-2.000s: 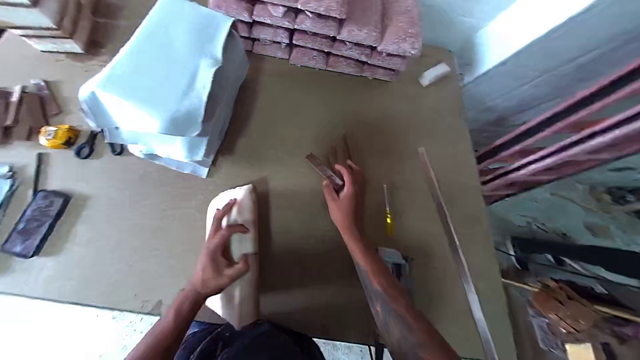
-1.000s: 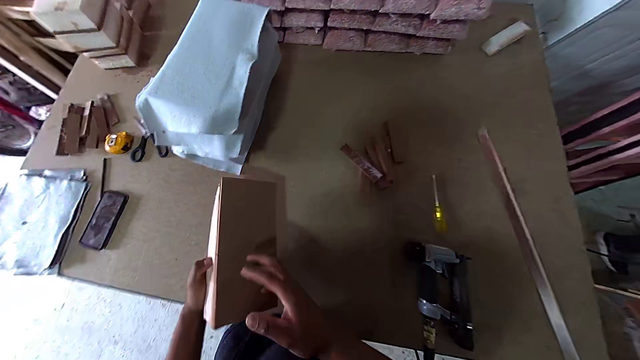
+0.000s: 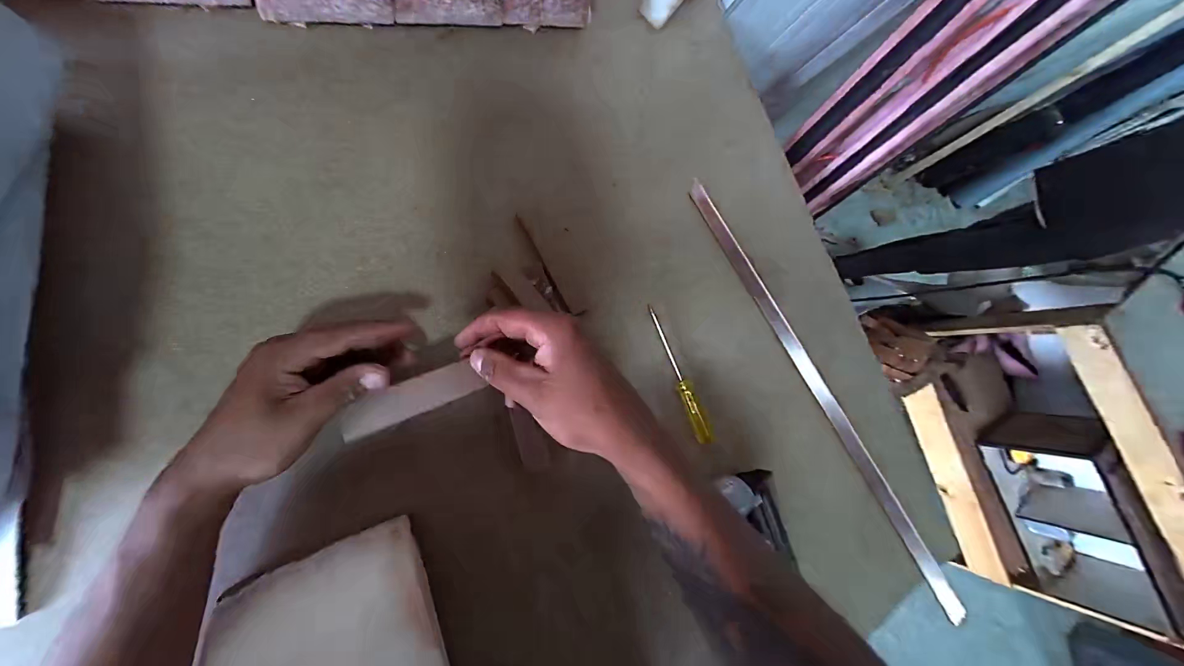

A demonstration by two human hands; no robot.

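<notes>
My right hand [image 3: 546, 375] pinches one end of a short, flat strip [image 3: 407, 402], pale brown on its upper face, above the table. Near the strip's other end is my left hand [image 3: 305, 393], thumb and fingers apart; whether it touches the strip is unclear. Several small brown strips [image 3: 532, 264] lie just beyond and under my right hand. At the bottom, close to my body, stands a padded, light-coloured block [image 3: 324, 601]. A screwdriver with a yellow handle [image 3: 692, 412] rests to the right of my right hand.
A long metal strip [image 3: 823, 393] runs along the table's right side. A nail gun [image 3: 758, 509] is partly hidden behind my right forearm. Stacked reddish wrapped blocks [image 3: 324, 11] line the far edge, and light cloth [image 3: 23, 231] is at the left. A wooden frame [image 3: 962, 481] stands beyond the right edge.
Both hands have moved off the block, which my left hand held a second ago, to above the table near the small strips. My right hand now has a strip. The view has shifted right and closer.
</notes>
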